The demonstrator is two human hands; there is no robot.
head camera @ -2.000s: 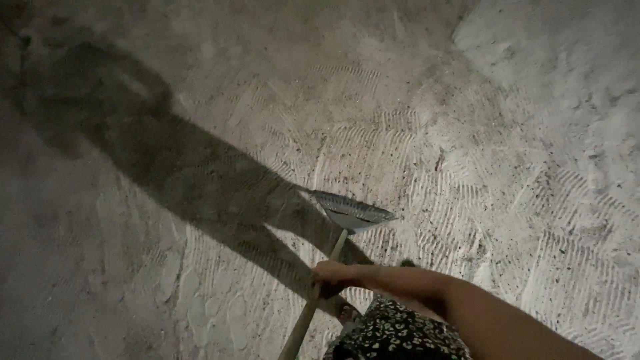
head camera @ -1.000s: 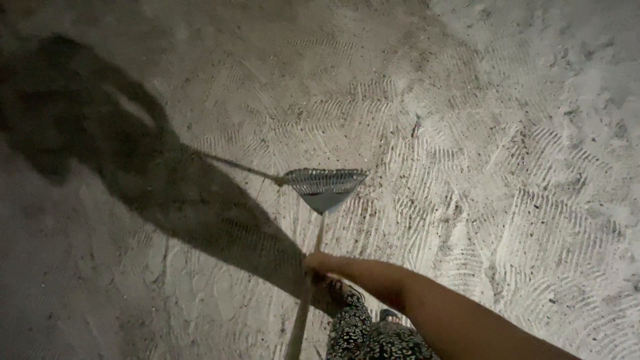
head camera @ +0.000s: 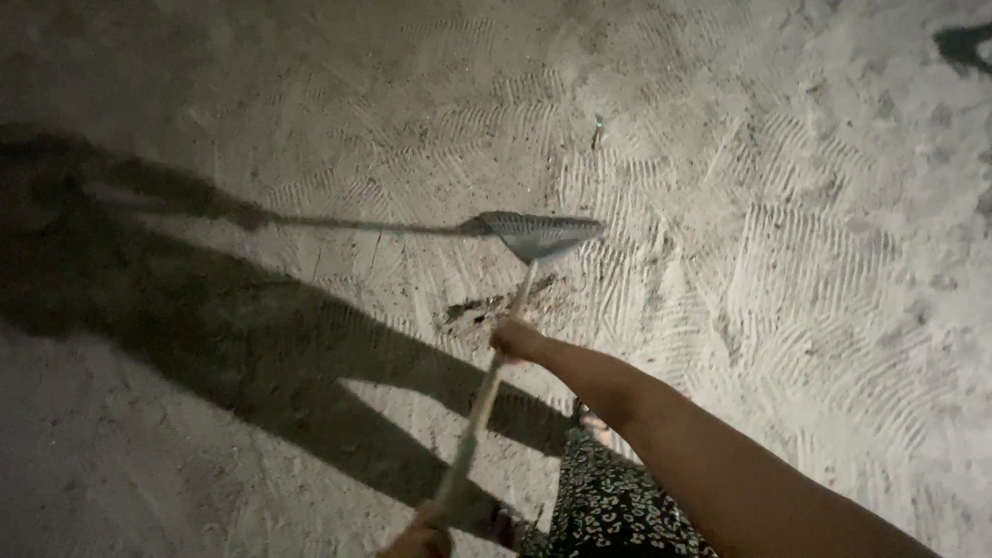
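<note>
A fan-shaped leaf rake (head camera: 546,232) with many tines rests on or just over the pale sandy ground near the middle of the view. Its long light handle (head camera: 484,399) slants down and left toward the bottom edge. My right hand (head camera: 518,339) grips the shaft a little below the rake head. Lower down, at the bottom edge, my left hand (head camera: 425,533) is closed around the upper part of the handle and is partly cut off by the frame. A small line of dark debris (head camera: 496,302) lies just below the rake head.
The sandy ground (head camera: 775,271) bears many curved tine marks. A small dark bit (head camera: 597,132) lies above the rake. My shadow (head camera: 232,333) stretches left. Patterned black-and-white clothing (head camera: 612,504) and part of a foot (head camera: 595,425) show at the bottom. A dark shape (head camera: 961,46) is at the upper right.
My left hand has come into view on the handle. Dark debris now shows below the rake head, where the frame of one second ago shows none plainly.
</note>
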